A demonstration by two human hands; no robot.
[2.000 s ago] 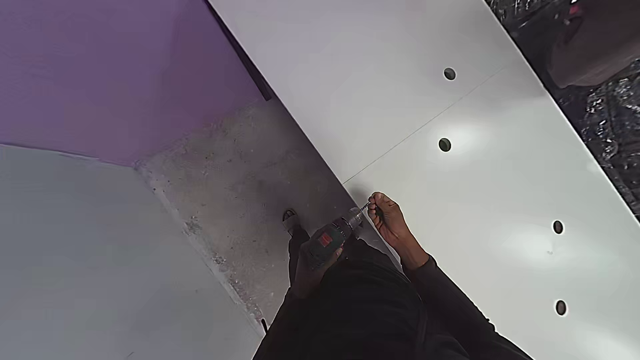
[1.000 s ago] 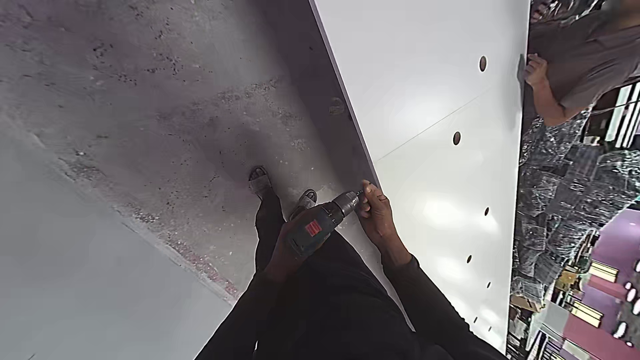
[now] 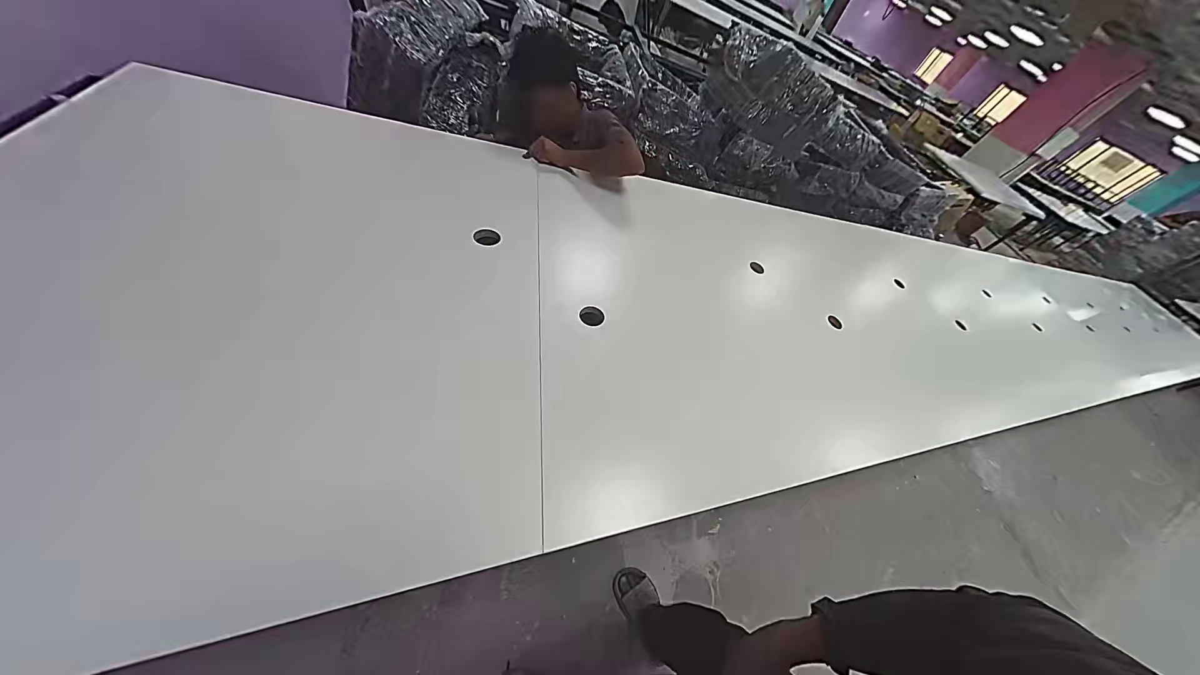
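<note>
A long white tabletop (image 3: 394,375) with round holes runs across the view, and a thin seam (image 3: 541,375) crosses it. Along the bottom edge a dark sleeve (image 3: 956,628) and part of a bare forearm (image 3: 787,645) show beside my dark trouser leg. Which arm this is, I cannot tell. Neither my left hand nor my right hand is visible, and no tool shows. My sandalled foot (image 3: 637,591) is on the floor just off the tabletop's near edge. Round cable holes (image 3: 592,317) lie on both sides of the seam.
Another person (image 3: 572,122) leans at the far edge by the seam, with a hand (image 3: 548,152) on it. Behind stand plastic-wrapped chairs (image 3: 797,103). A purple partition (image 3: 187,37) rises at the far left. Grey concrete floor (image 3: 844,525) borders the near edge.
The view has swung up and across the tabletop. The power drill and both my hands, seen together at the near edge earlier, are out of sight.
</note>
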